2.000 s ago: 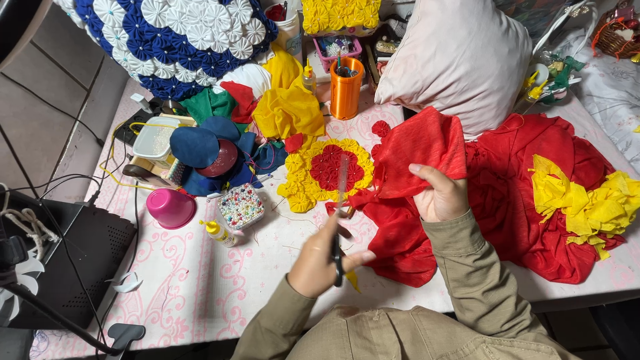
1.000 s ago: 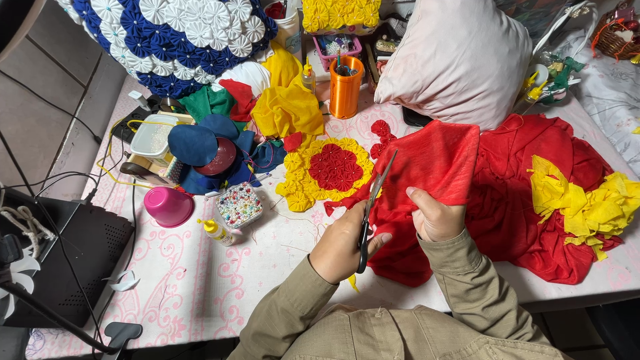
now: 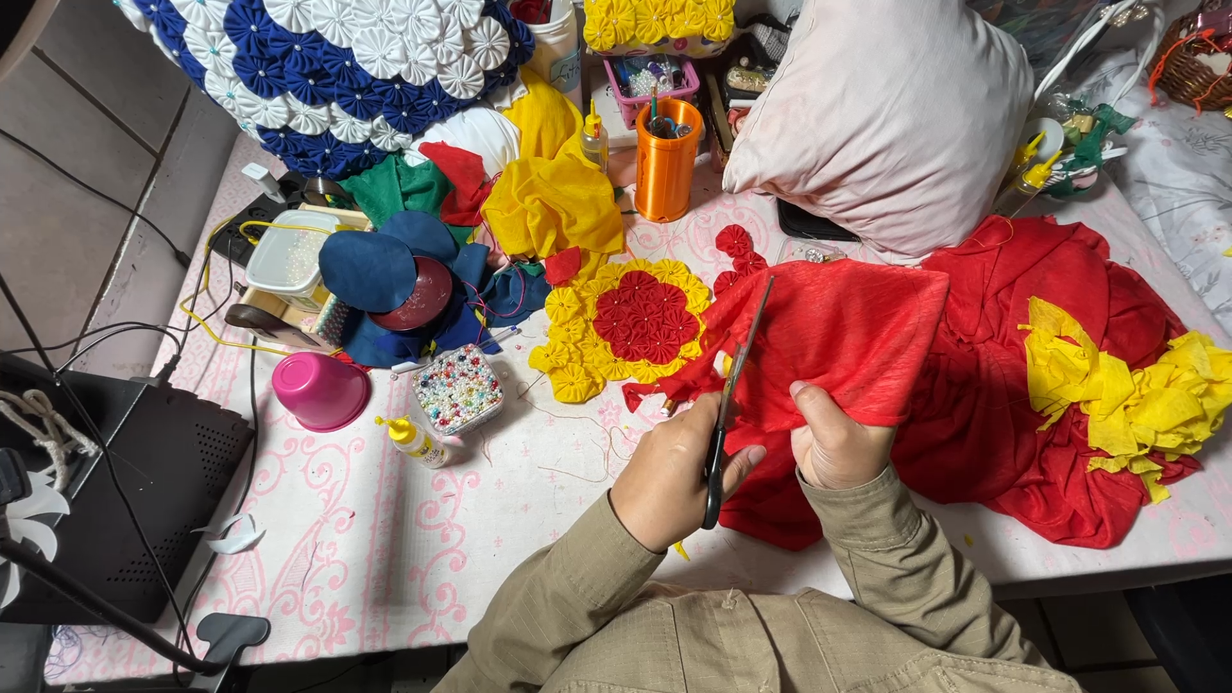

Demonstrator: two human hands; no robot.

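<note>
My left hand (image 3: 671, 478) is closed round the black handles of a pair of scissors (image 3: 739, 371). Their blades point away from me and lie against the left part of a red fabric piece (image 3: 847, 327); whether they are cutting cannot be told. Gripping the lower edge of that red fabric, my right hand (image 3: 839, 438) has its thumb on top. Just left of the fabric lies a flower of yellow and red fabric yo-yos (image 3: 647, 316), with a few loose red yo-yos (image 3: 736, 248) above it. More red cloth (image 3: 1039, 385) is heaped at the right, with crumpled yellow fabric (image 3: 1145, 395) on it.
An orange cup with tools (image 3: 664, 173) and a pale cushion (image 3: 895, 125) stand behind. To the left are a box of beads (image 3: 459, 388), a glue bottle (image 3: 412, 443), a pink cup (image 3: 320, 390) and blue fabric circles (image 3: 361, 269). A black box (image 3: 144, 491) sits at far left.
My left hand has moved with the scissors from left of the red fabric to its left part, close beside my right hand. The right hand still holds the fabric.
</note>
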